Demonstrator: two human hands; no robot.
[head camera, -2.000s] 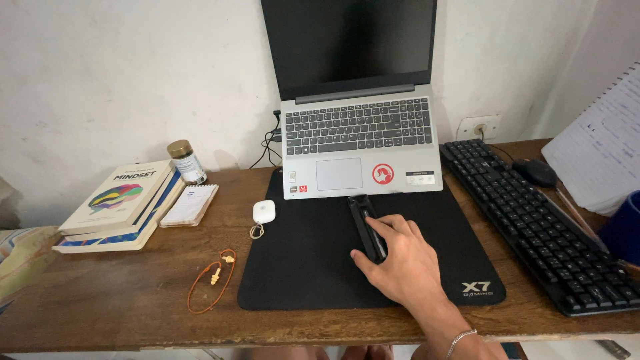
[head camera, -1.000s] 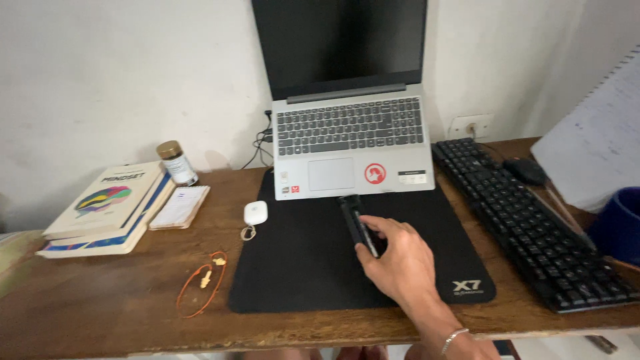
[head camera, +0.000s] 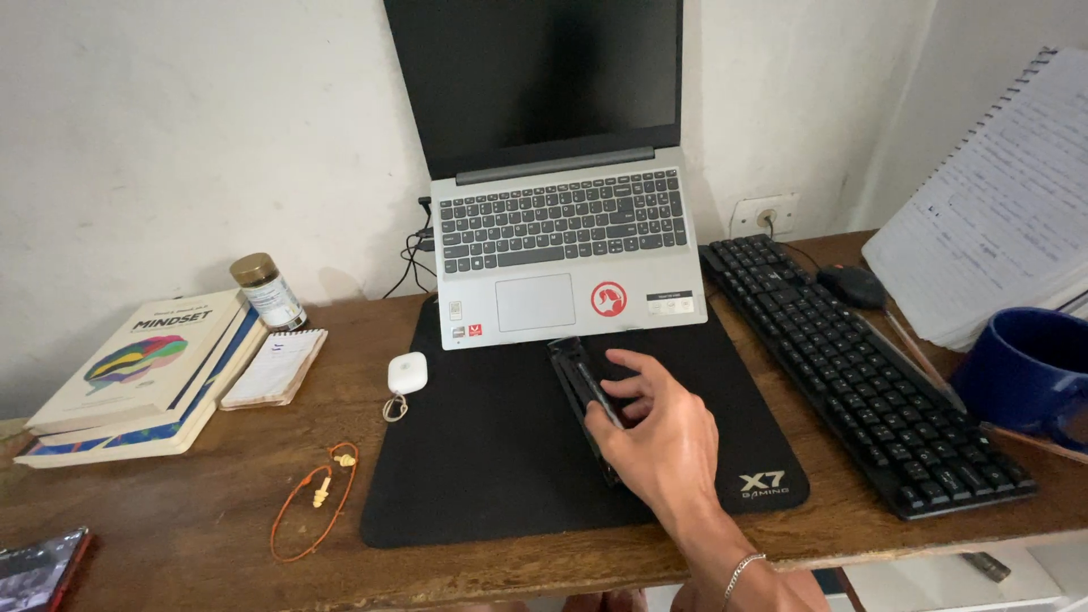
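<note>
My right hand (head camera: 667, 433), with a chain bracelet at the wrist, is over a long black object (head camera: 580, 391) that looks like a stapler, its thumb and fingers bent at the object's right side. The object lies on the black mouse pad (head camera: 476, 459), just in front of the open silver laptop (head camera: 535, 302). Part of it is hidden by the hand, and whether the fingers press on it I cannot tell. My left hand is out of view. A white earbud case (head camera: 408, 372) with a metal ring rests at the pad's left edge.
Corded earplugs (head camera: 321, 493), a small notepad (head camera: 276, 370), a jar (head camera: 270, 293) and stacked books (head camera: 144, 361) are on the left. A black keyboard (head camera: 858, 365), a mouse (head camera: 852, 286), a blue mug (head camera: 1024, 370) and a spiral notebook (head camera: 986, 195) occupy the right. A phone-like device (head camera: 42, 565) lies lower left.
My right hand's fingers have spread and lifted somewhat from the black object since the earlier frames. The object stays in front of the laptop.
</note>
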